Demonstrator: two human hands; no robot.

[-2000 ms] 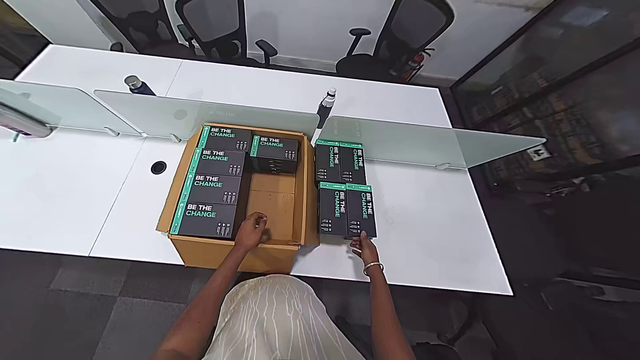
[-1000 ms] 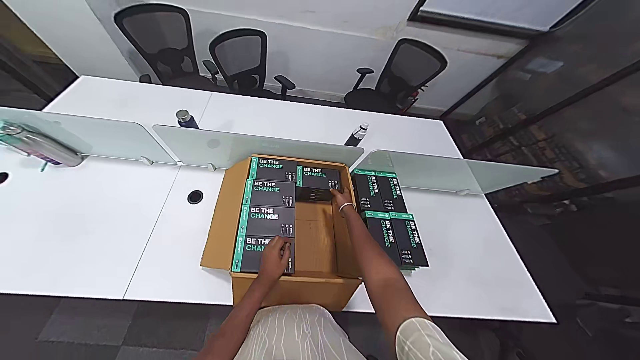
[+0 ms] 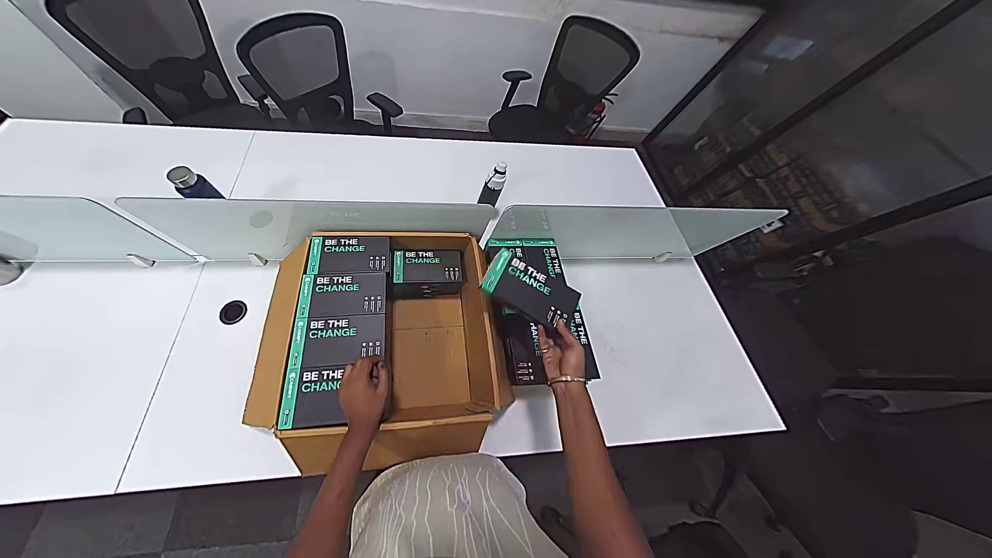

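An open cardboard carton (image 3: 480,364) stands on the white desk. Black-and-green printed boxes (image 3: 345,337) fill its left column, and another stack (image 3: 426,271) occupies the back right corner; the carton's brown bottom shows in front of that stack. My left hand (image 3: 364,387) rests with curled fingers on the front left box and the inner edge of that column. Right of the carton, my right hand (image 3: 562,353) grips the near edge of a black-and-green box (image 3: 531,287), tilted above more such boxes (image 3: 523,356) that lie on the desk.
Frosted glass dividers (image 3: 372,225) cross the desk (image 3: 659,341) behind the carton. Beyond them stand a dark bottle with a metal cap (image 3: 194,184) and another bottle (image 3: 494,184). A round black cable grommet (image 3: 232,312) sits left of the carton. Mesh office chairs (image 3: 298,62) line the far side.
My right hand has moved from the carton's back right stack to the boxes on the right, where it now holds one raised. My left hand stays at the front left box.
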